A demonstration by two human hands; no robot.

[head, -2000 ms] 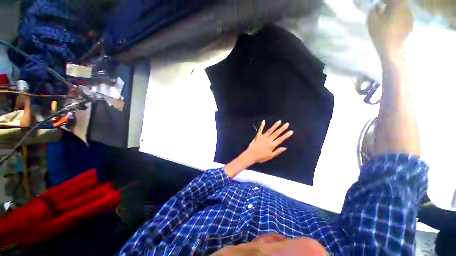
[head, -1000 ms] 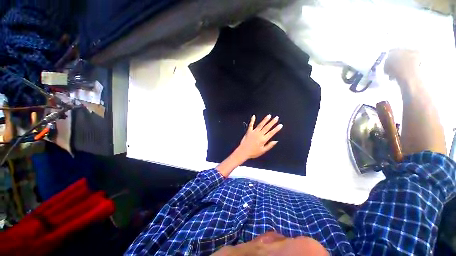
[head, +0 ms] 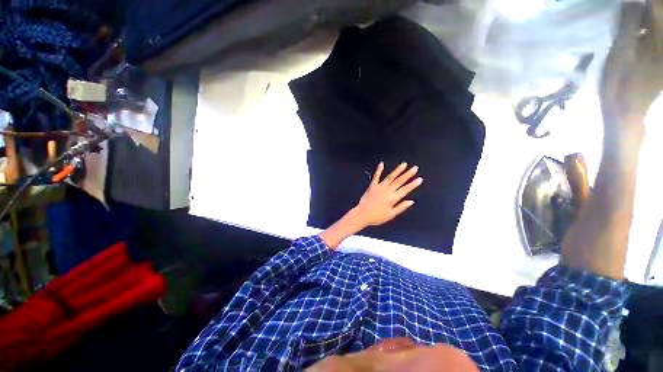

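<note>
A dark garment piece (head: 392, 123) lies flat on the white table cover (head: 243, 145), with a few fine pale threads on it. My left hand (head: 387, 195) rests palm down on its lower part, fingers spread, holding nothing. My right arm reaches up the far right side past the iron. My right hand (head: 631, 69) is blurred near the top right edge, and its fingers and anything in them cannot be made out. The iron (head: 545, 207) stands right of the garment piece, its orange-brown handle partly behind my right forearm.
Scissors (head: 545, 107) lie above the iron. Dark bulky cloth (head: 218, 33) lies along the table's far edge. A grey box-like surface (head: 138, 171), cables and small items are at the left. A red folded bundle (head: 87, 290) is below left.
My right hand has moved up and farther right than one second ago, away from beside the scissors. My left hand stays on the cloth. The view has shifted slightly.
</note>
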